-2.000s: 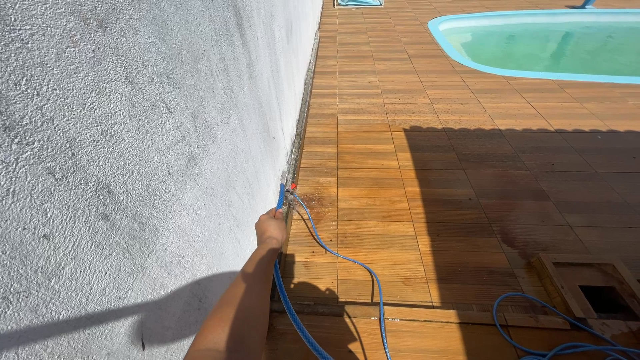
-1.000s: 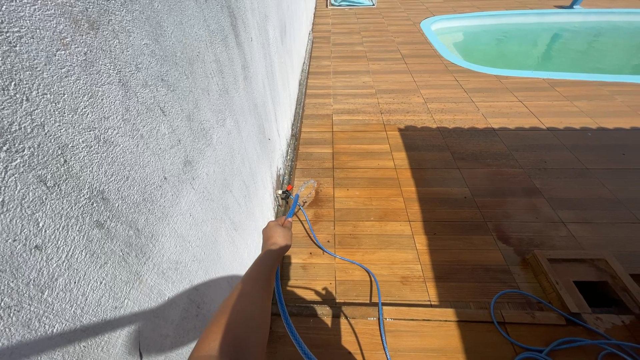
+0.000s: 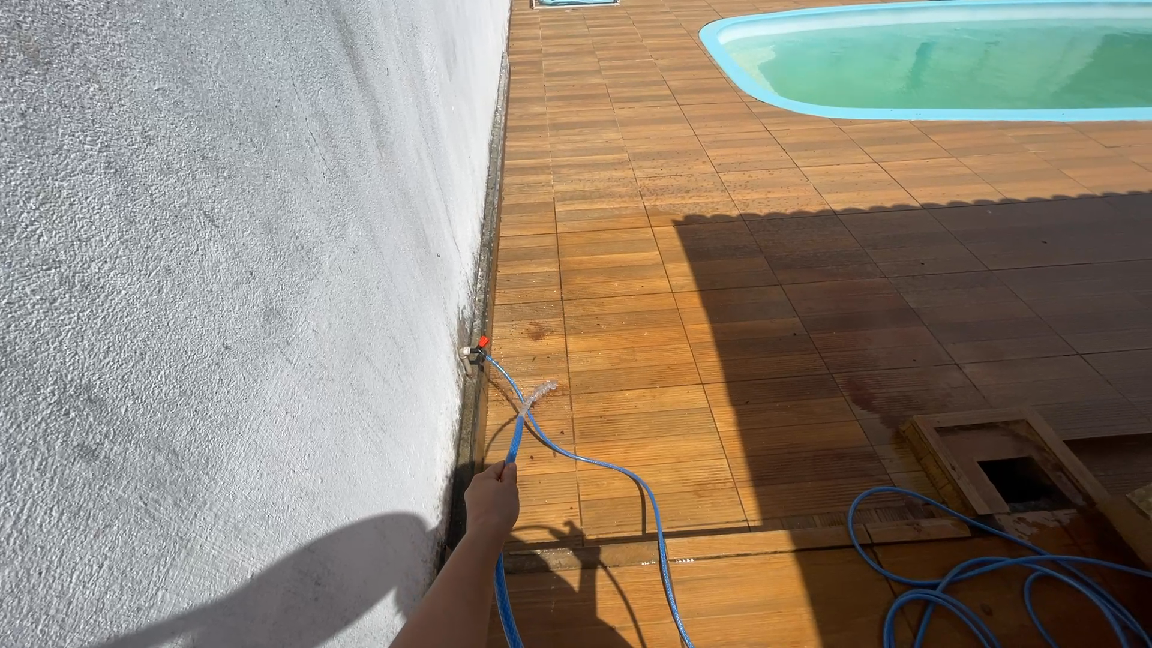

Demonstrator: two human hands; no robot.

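My left hand (image 3: pixel 492 499) is closed around a thick blue hose (image 3: pixel 515 441) near its end, and water (image 3: pixel 540 394) comes out over the wood-look tiles. The rest of this hose runs down beside my forearm. Just beyond the hose end, a tap with a red handle (image 3: pixel 483 343) sticks out low on the wall. A thinner blue hose (image 3: pixel 585 460) leads from the tap, passes by the hose end and curves across the floor to the bottom edge. My right hand is not in view.
A rough white wall (image 3: pixel 270 270) rises on the left. Tiled deck (image 3: pixel 621 333) stretches toward a pool with a light blue rim (image 3: pixel 810 110). At right are a square frame with a dark opening (image 3: pixel 1021 481) and loops of blue hose (image 3: pixel 945 576). A low step edge (image 3: pixel 720 544) crosses the floor.
The end of the hose in my left hand has moved from beside the tap to lower right of it, over the tiles. Water leaving it shows one second ago and now.
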